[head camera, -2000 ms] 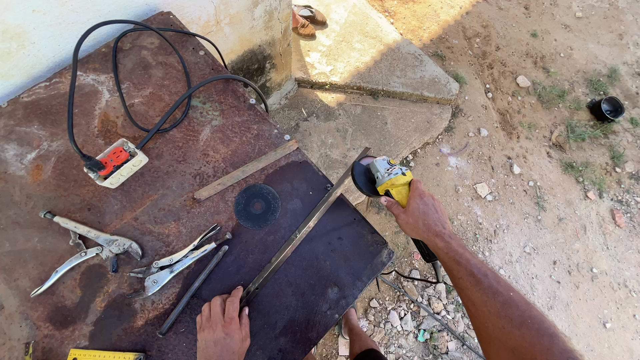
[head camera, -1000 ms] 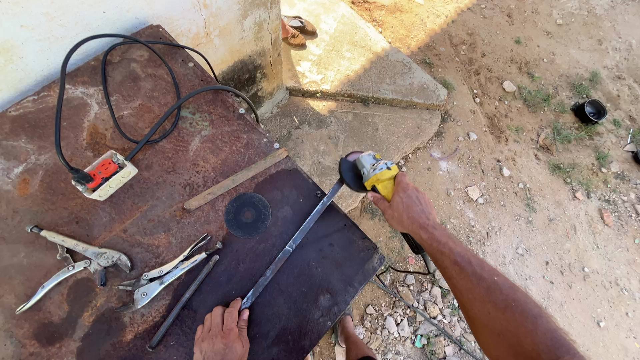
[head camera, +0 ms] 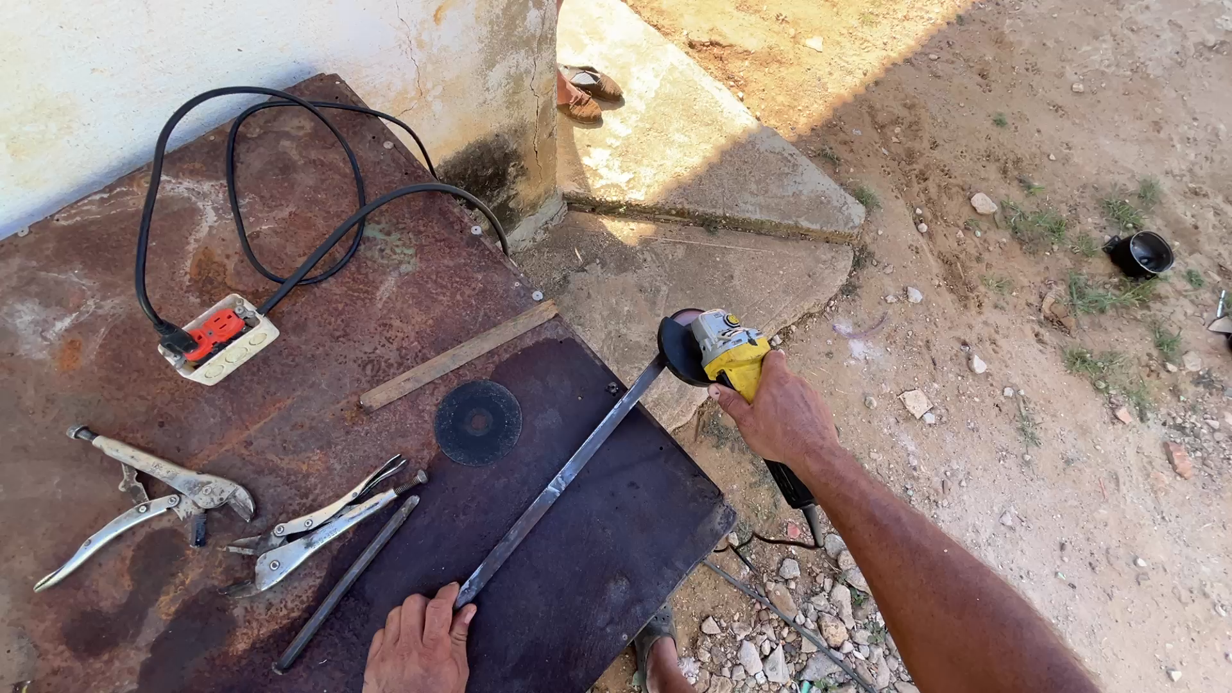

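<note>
My right hand grips a yellow angle grinder just beyond the table's right edge. The grinder's disc and black guard are at the far end of a long flat metal bar; whether the disc touches it, I cannot tell. My left hand pinches the bar's near end against the rusty metal tabletop. Left of the bar lie a loose cutting disc, a short dark metal rod and a flat strip, possibly wood or rusty metal.
Two locking pliers lie on the tabletop's left. Behind them, a black cable loops from an outlet box with red sockets. A person's feet stand on a concrete step. Stones and a black cup are on the ground.
The bar's upper face looked dark brown two seconds ago and now shows grey. Both hands keep their holds on the bar and the grinder.
</note>
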